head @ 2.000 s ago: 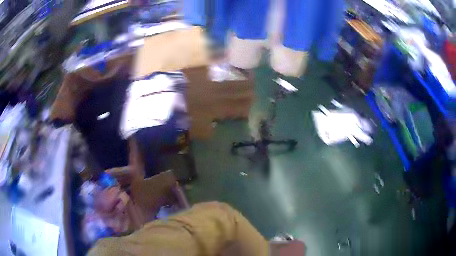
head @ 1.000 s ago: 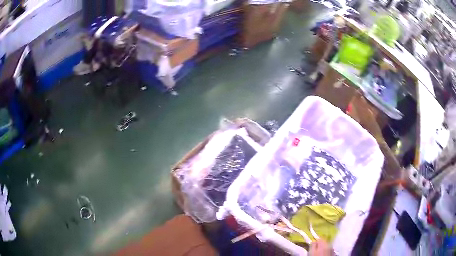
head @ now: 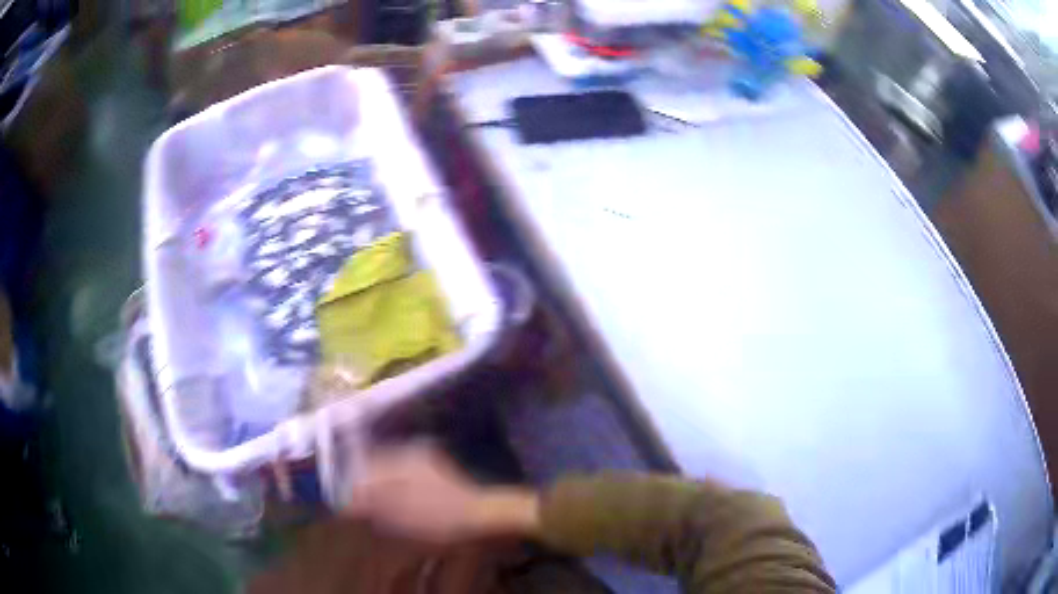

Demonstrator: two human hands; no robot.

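Note:
My right hand [head: 412, 493] is blurred, at the near rim of the white-lined basket [head: 462, 250], with its brown sleeve [head: 685, 534] reaching in from the lower right. A pale upright streak [head: 337, 458] shows by its fingertips; I cannot tell if the hand holds it. In the basket lie dark fabric with white shapes [head: 304, 238] and a folded yellow-green fabric [head: 389, 313]. My left hand is not in view.
A white-topped table [head: 743, 290] stands right of the basket. A black phone-like rectangle [head: 578, 117] lies at its far left. Blue and yellow items [head: 760, 46] are at the back, and a printed white sheet [head: 928, 565] is at the near right. Green floor [head: 99, 487] shows at left.
The view has swung right, so the basket now appears at left and the white table fills the right. My right hand and sleeve show more fully beside the basket's near rim.

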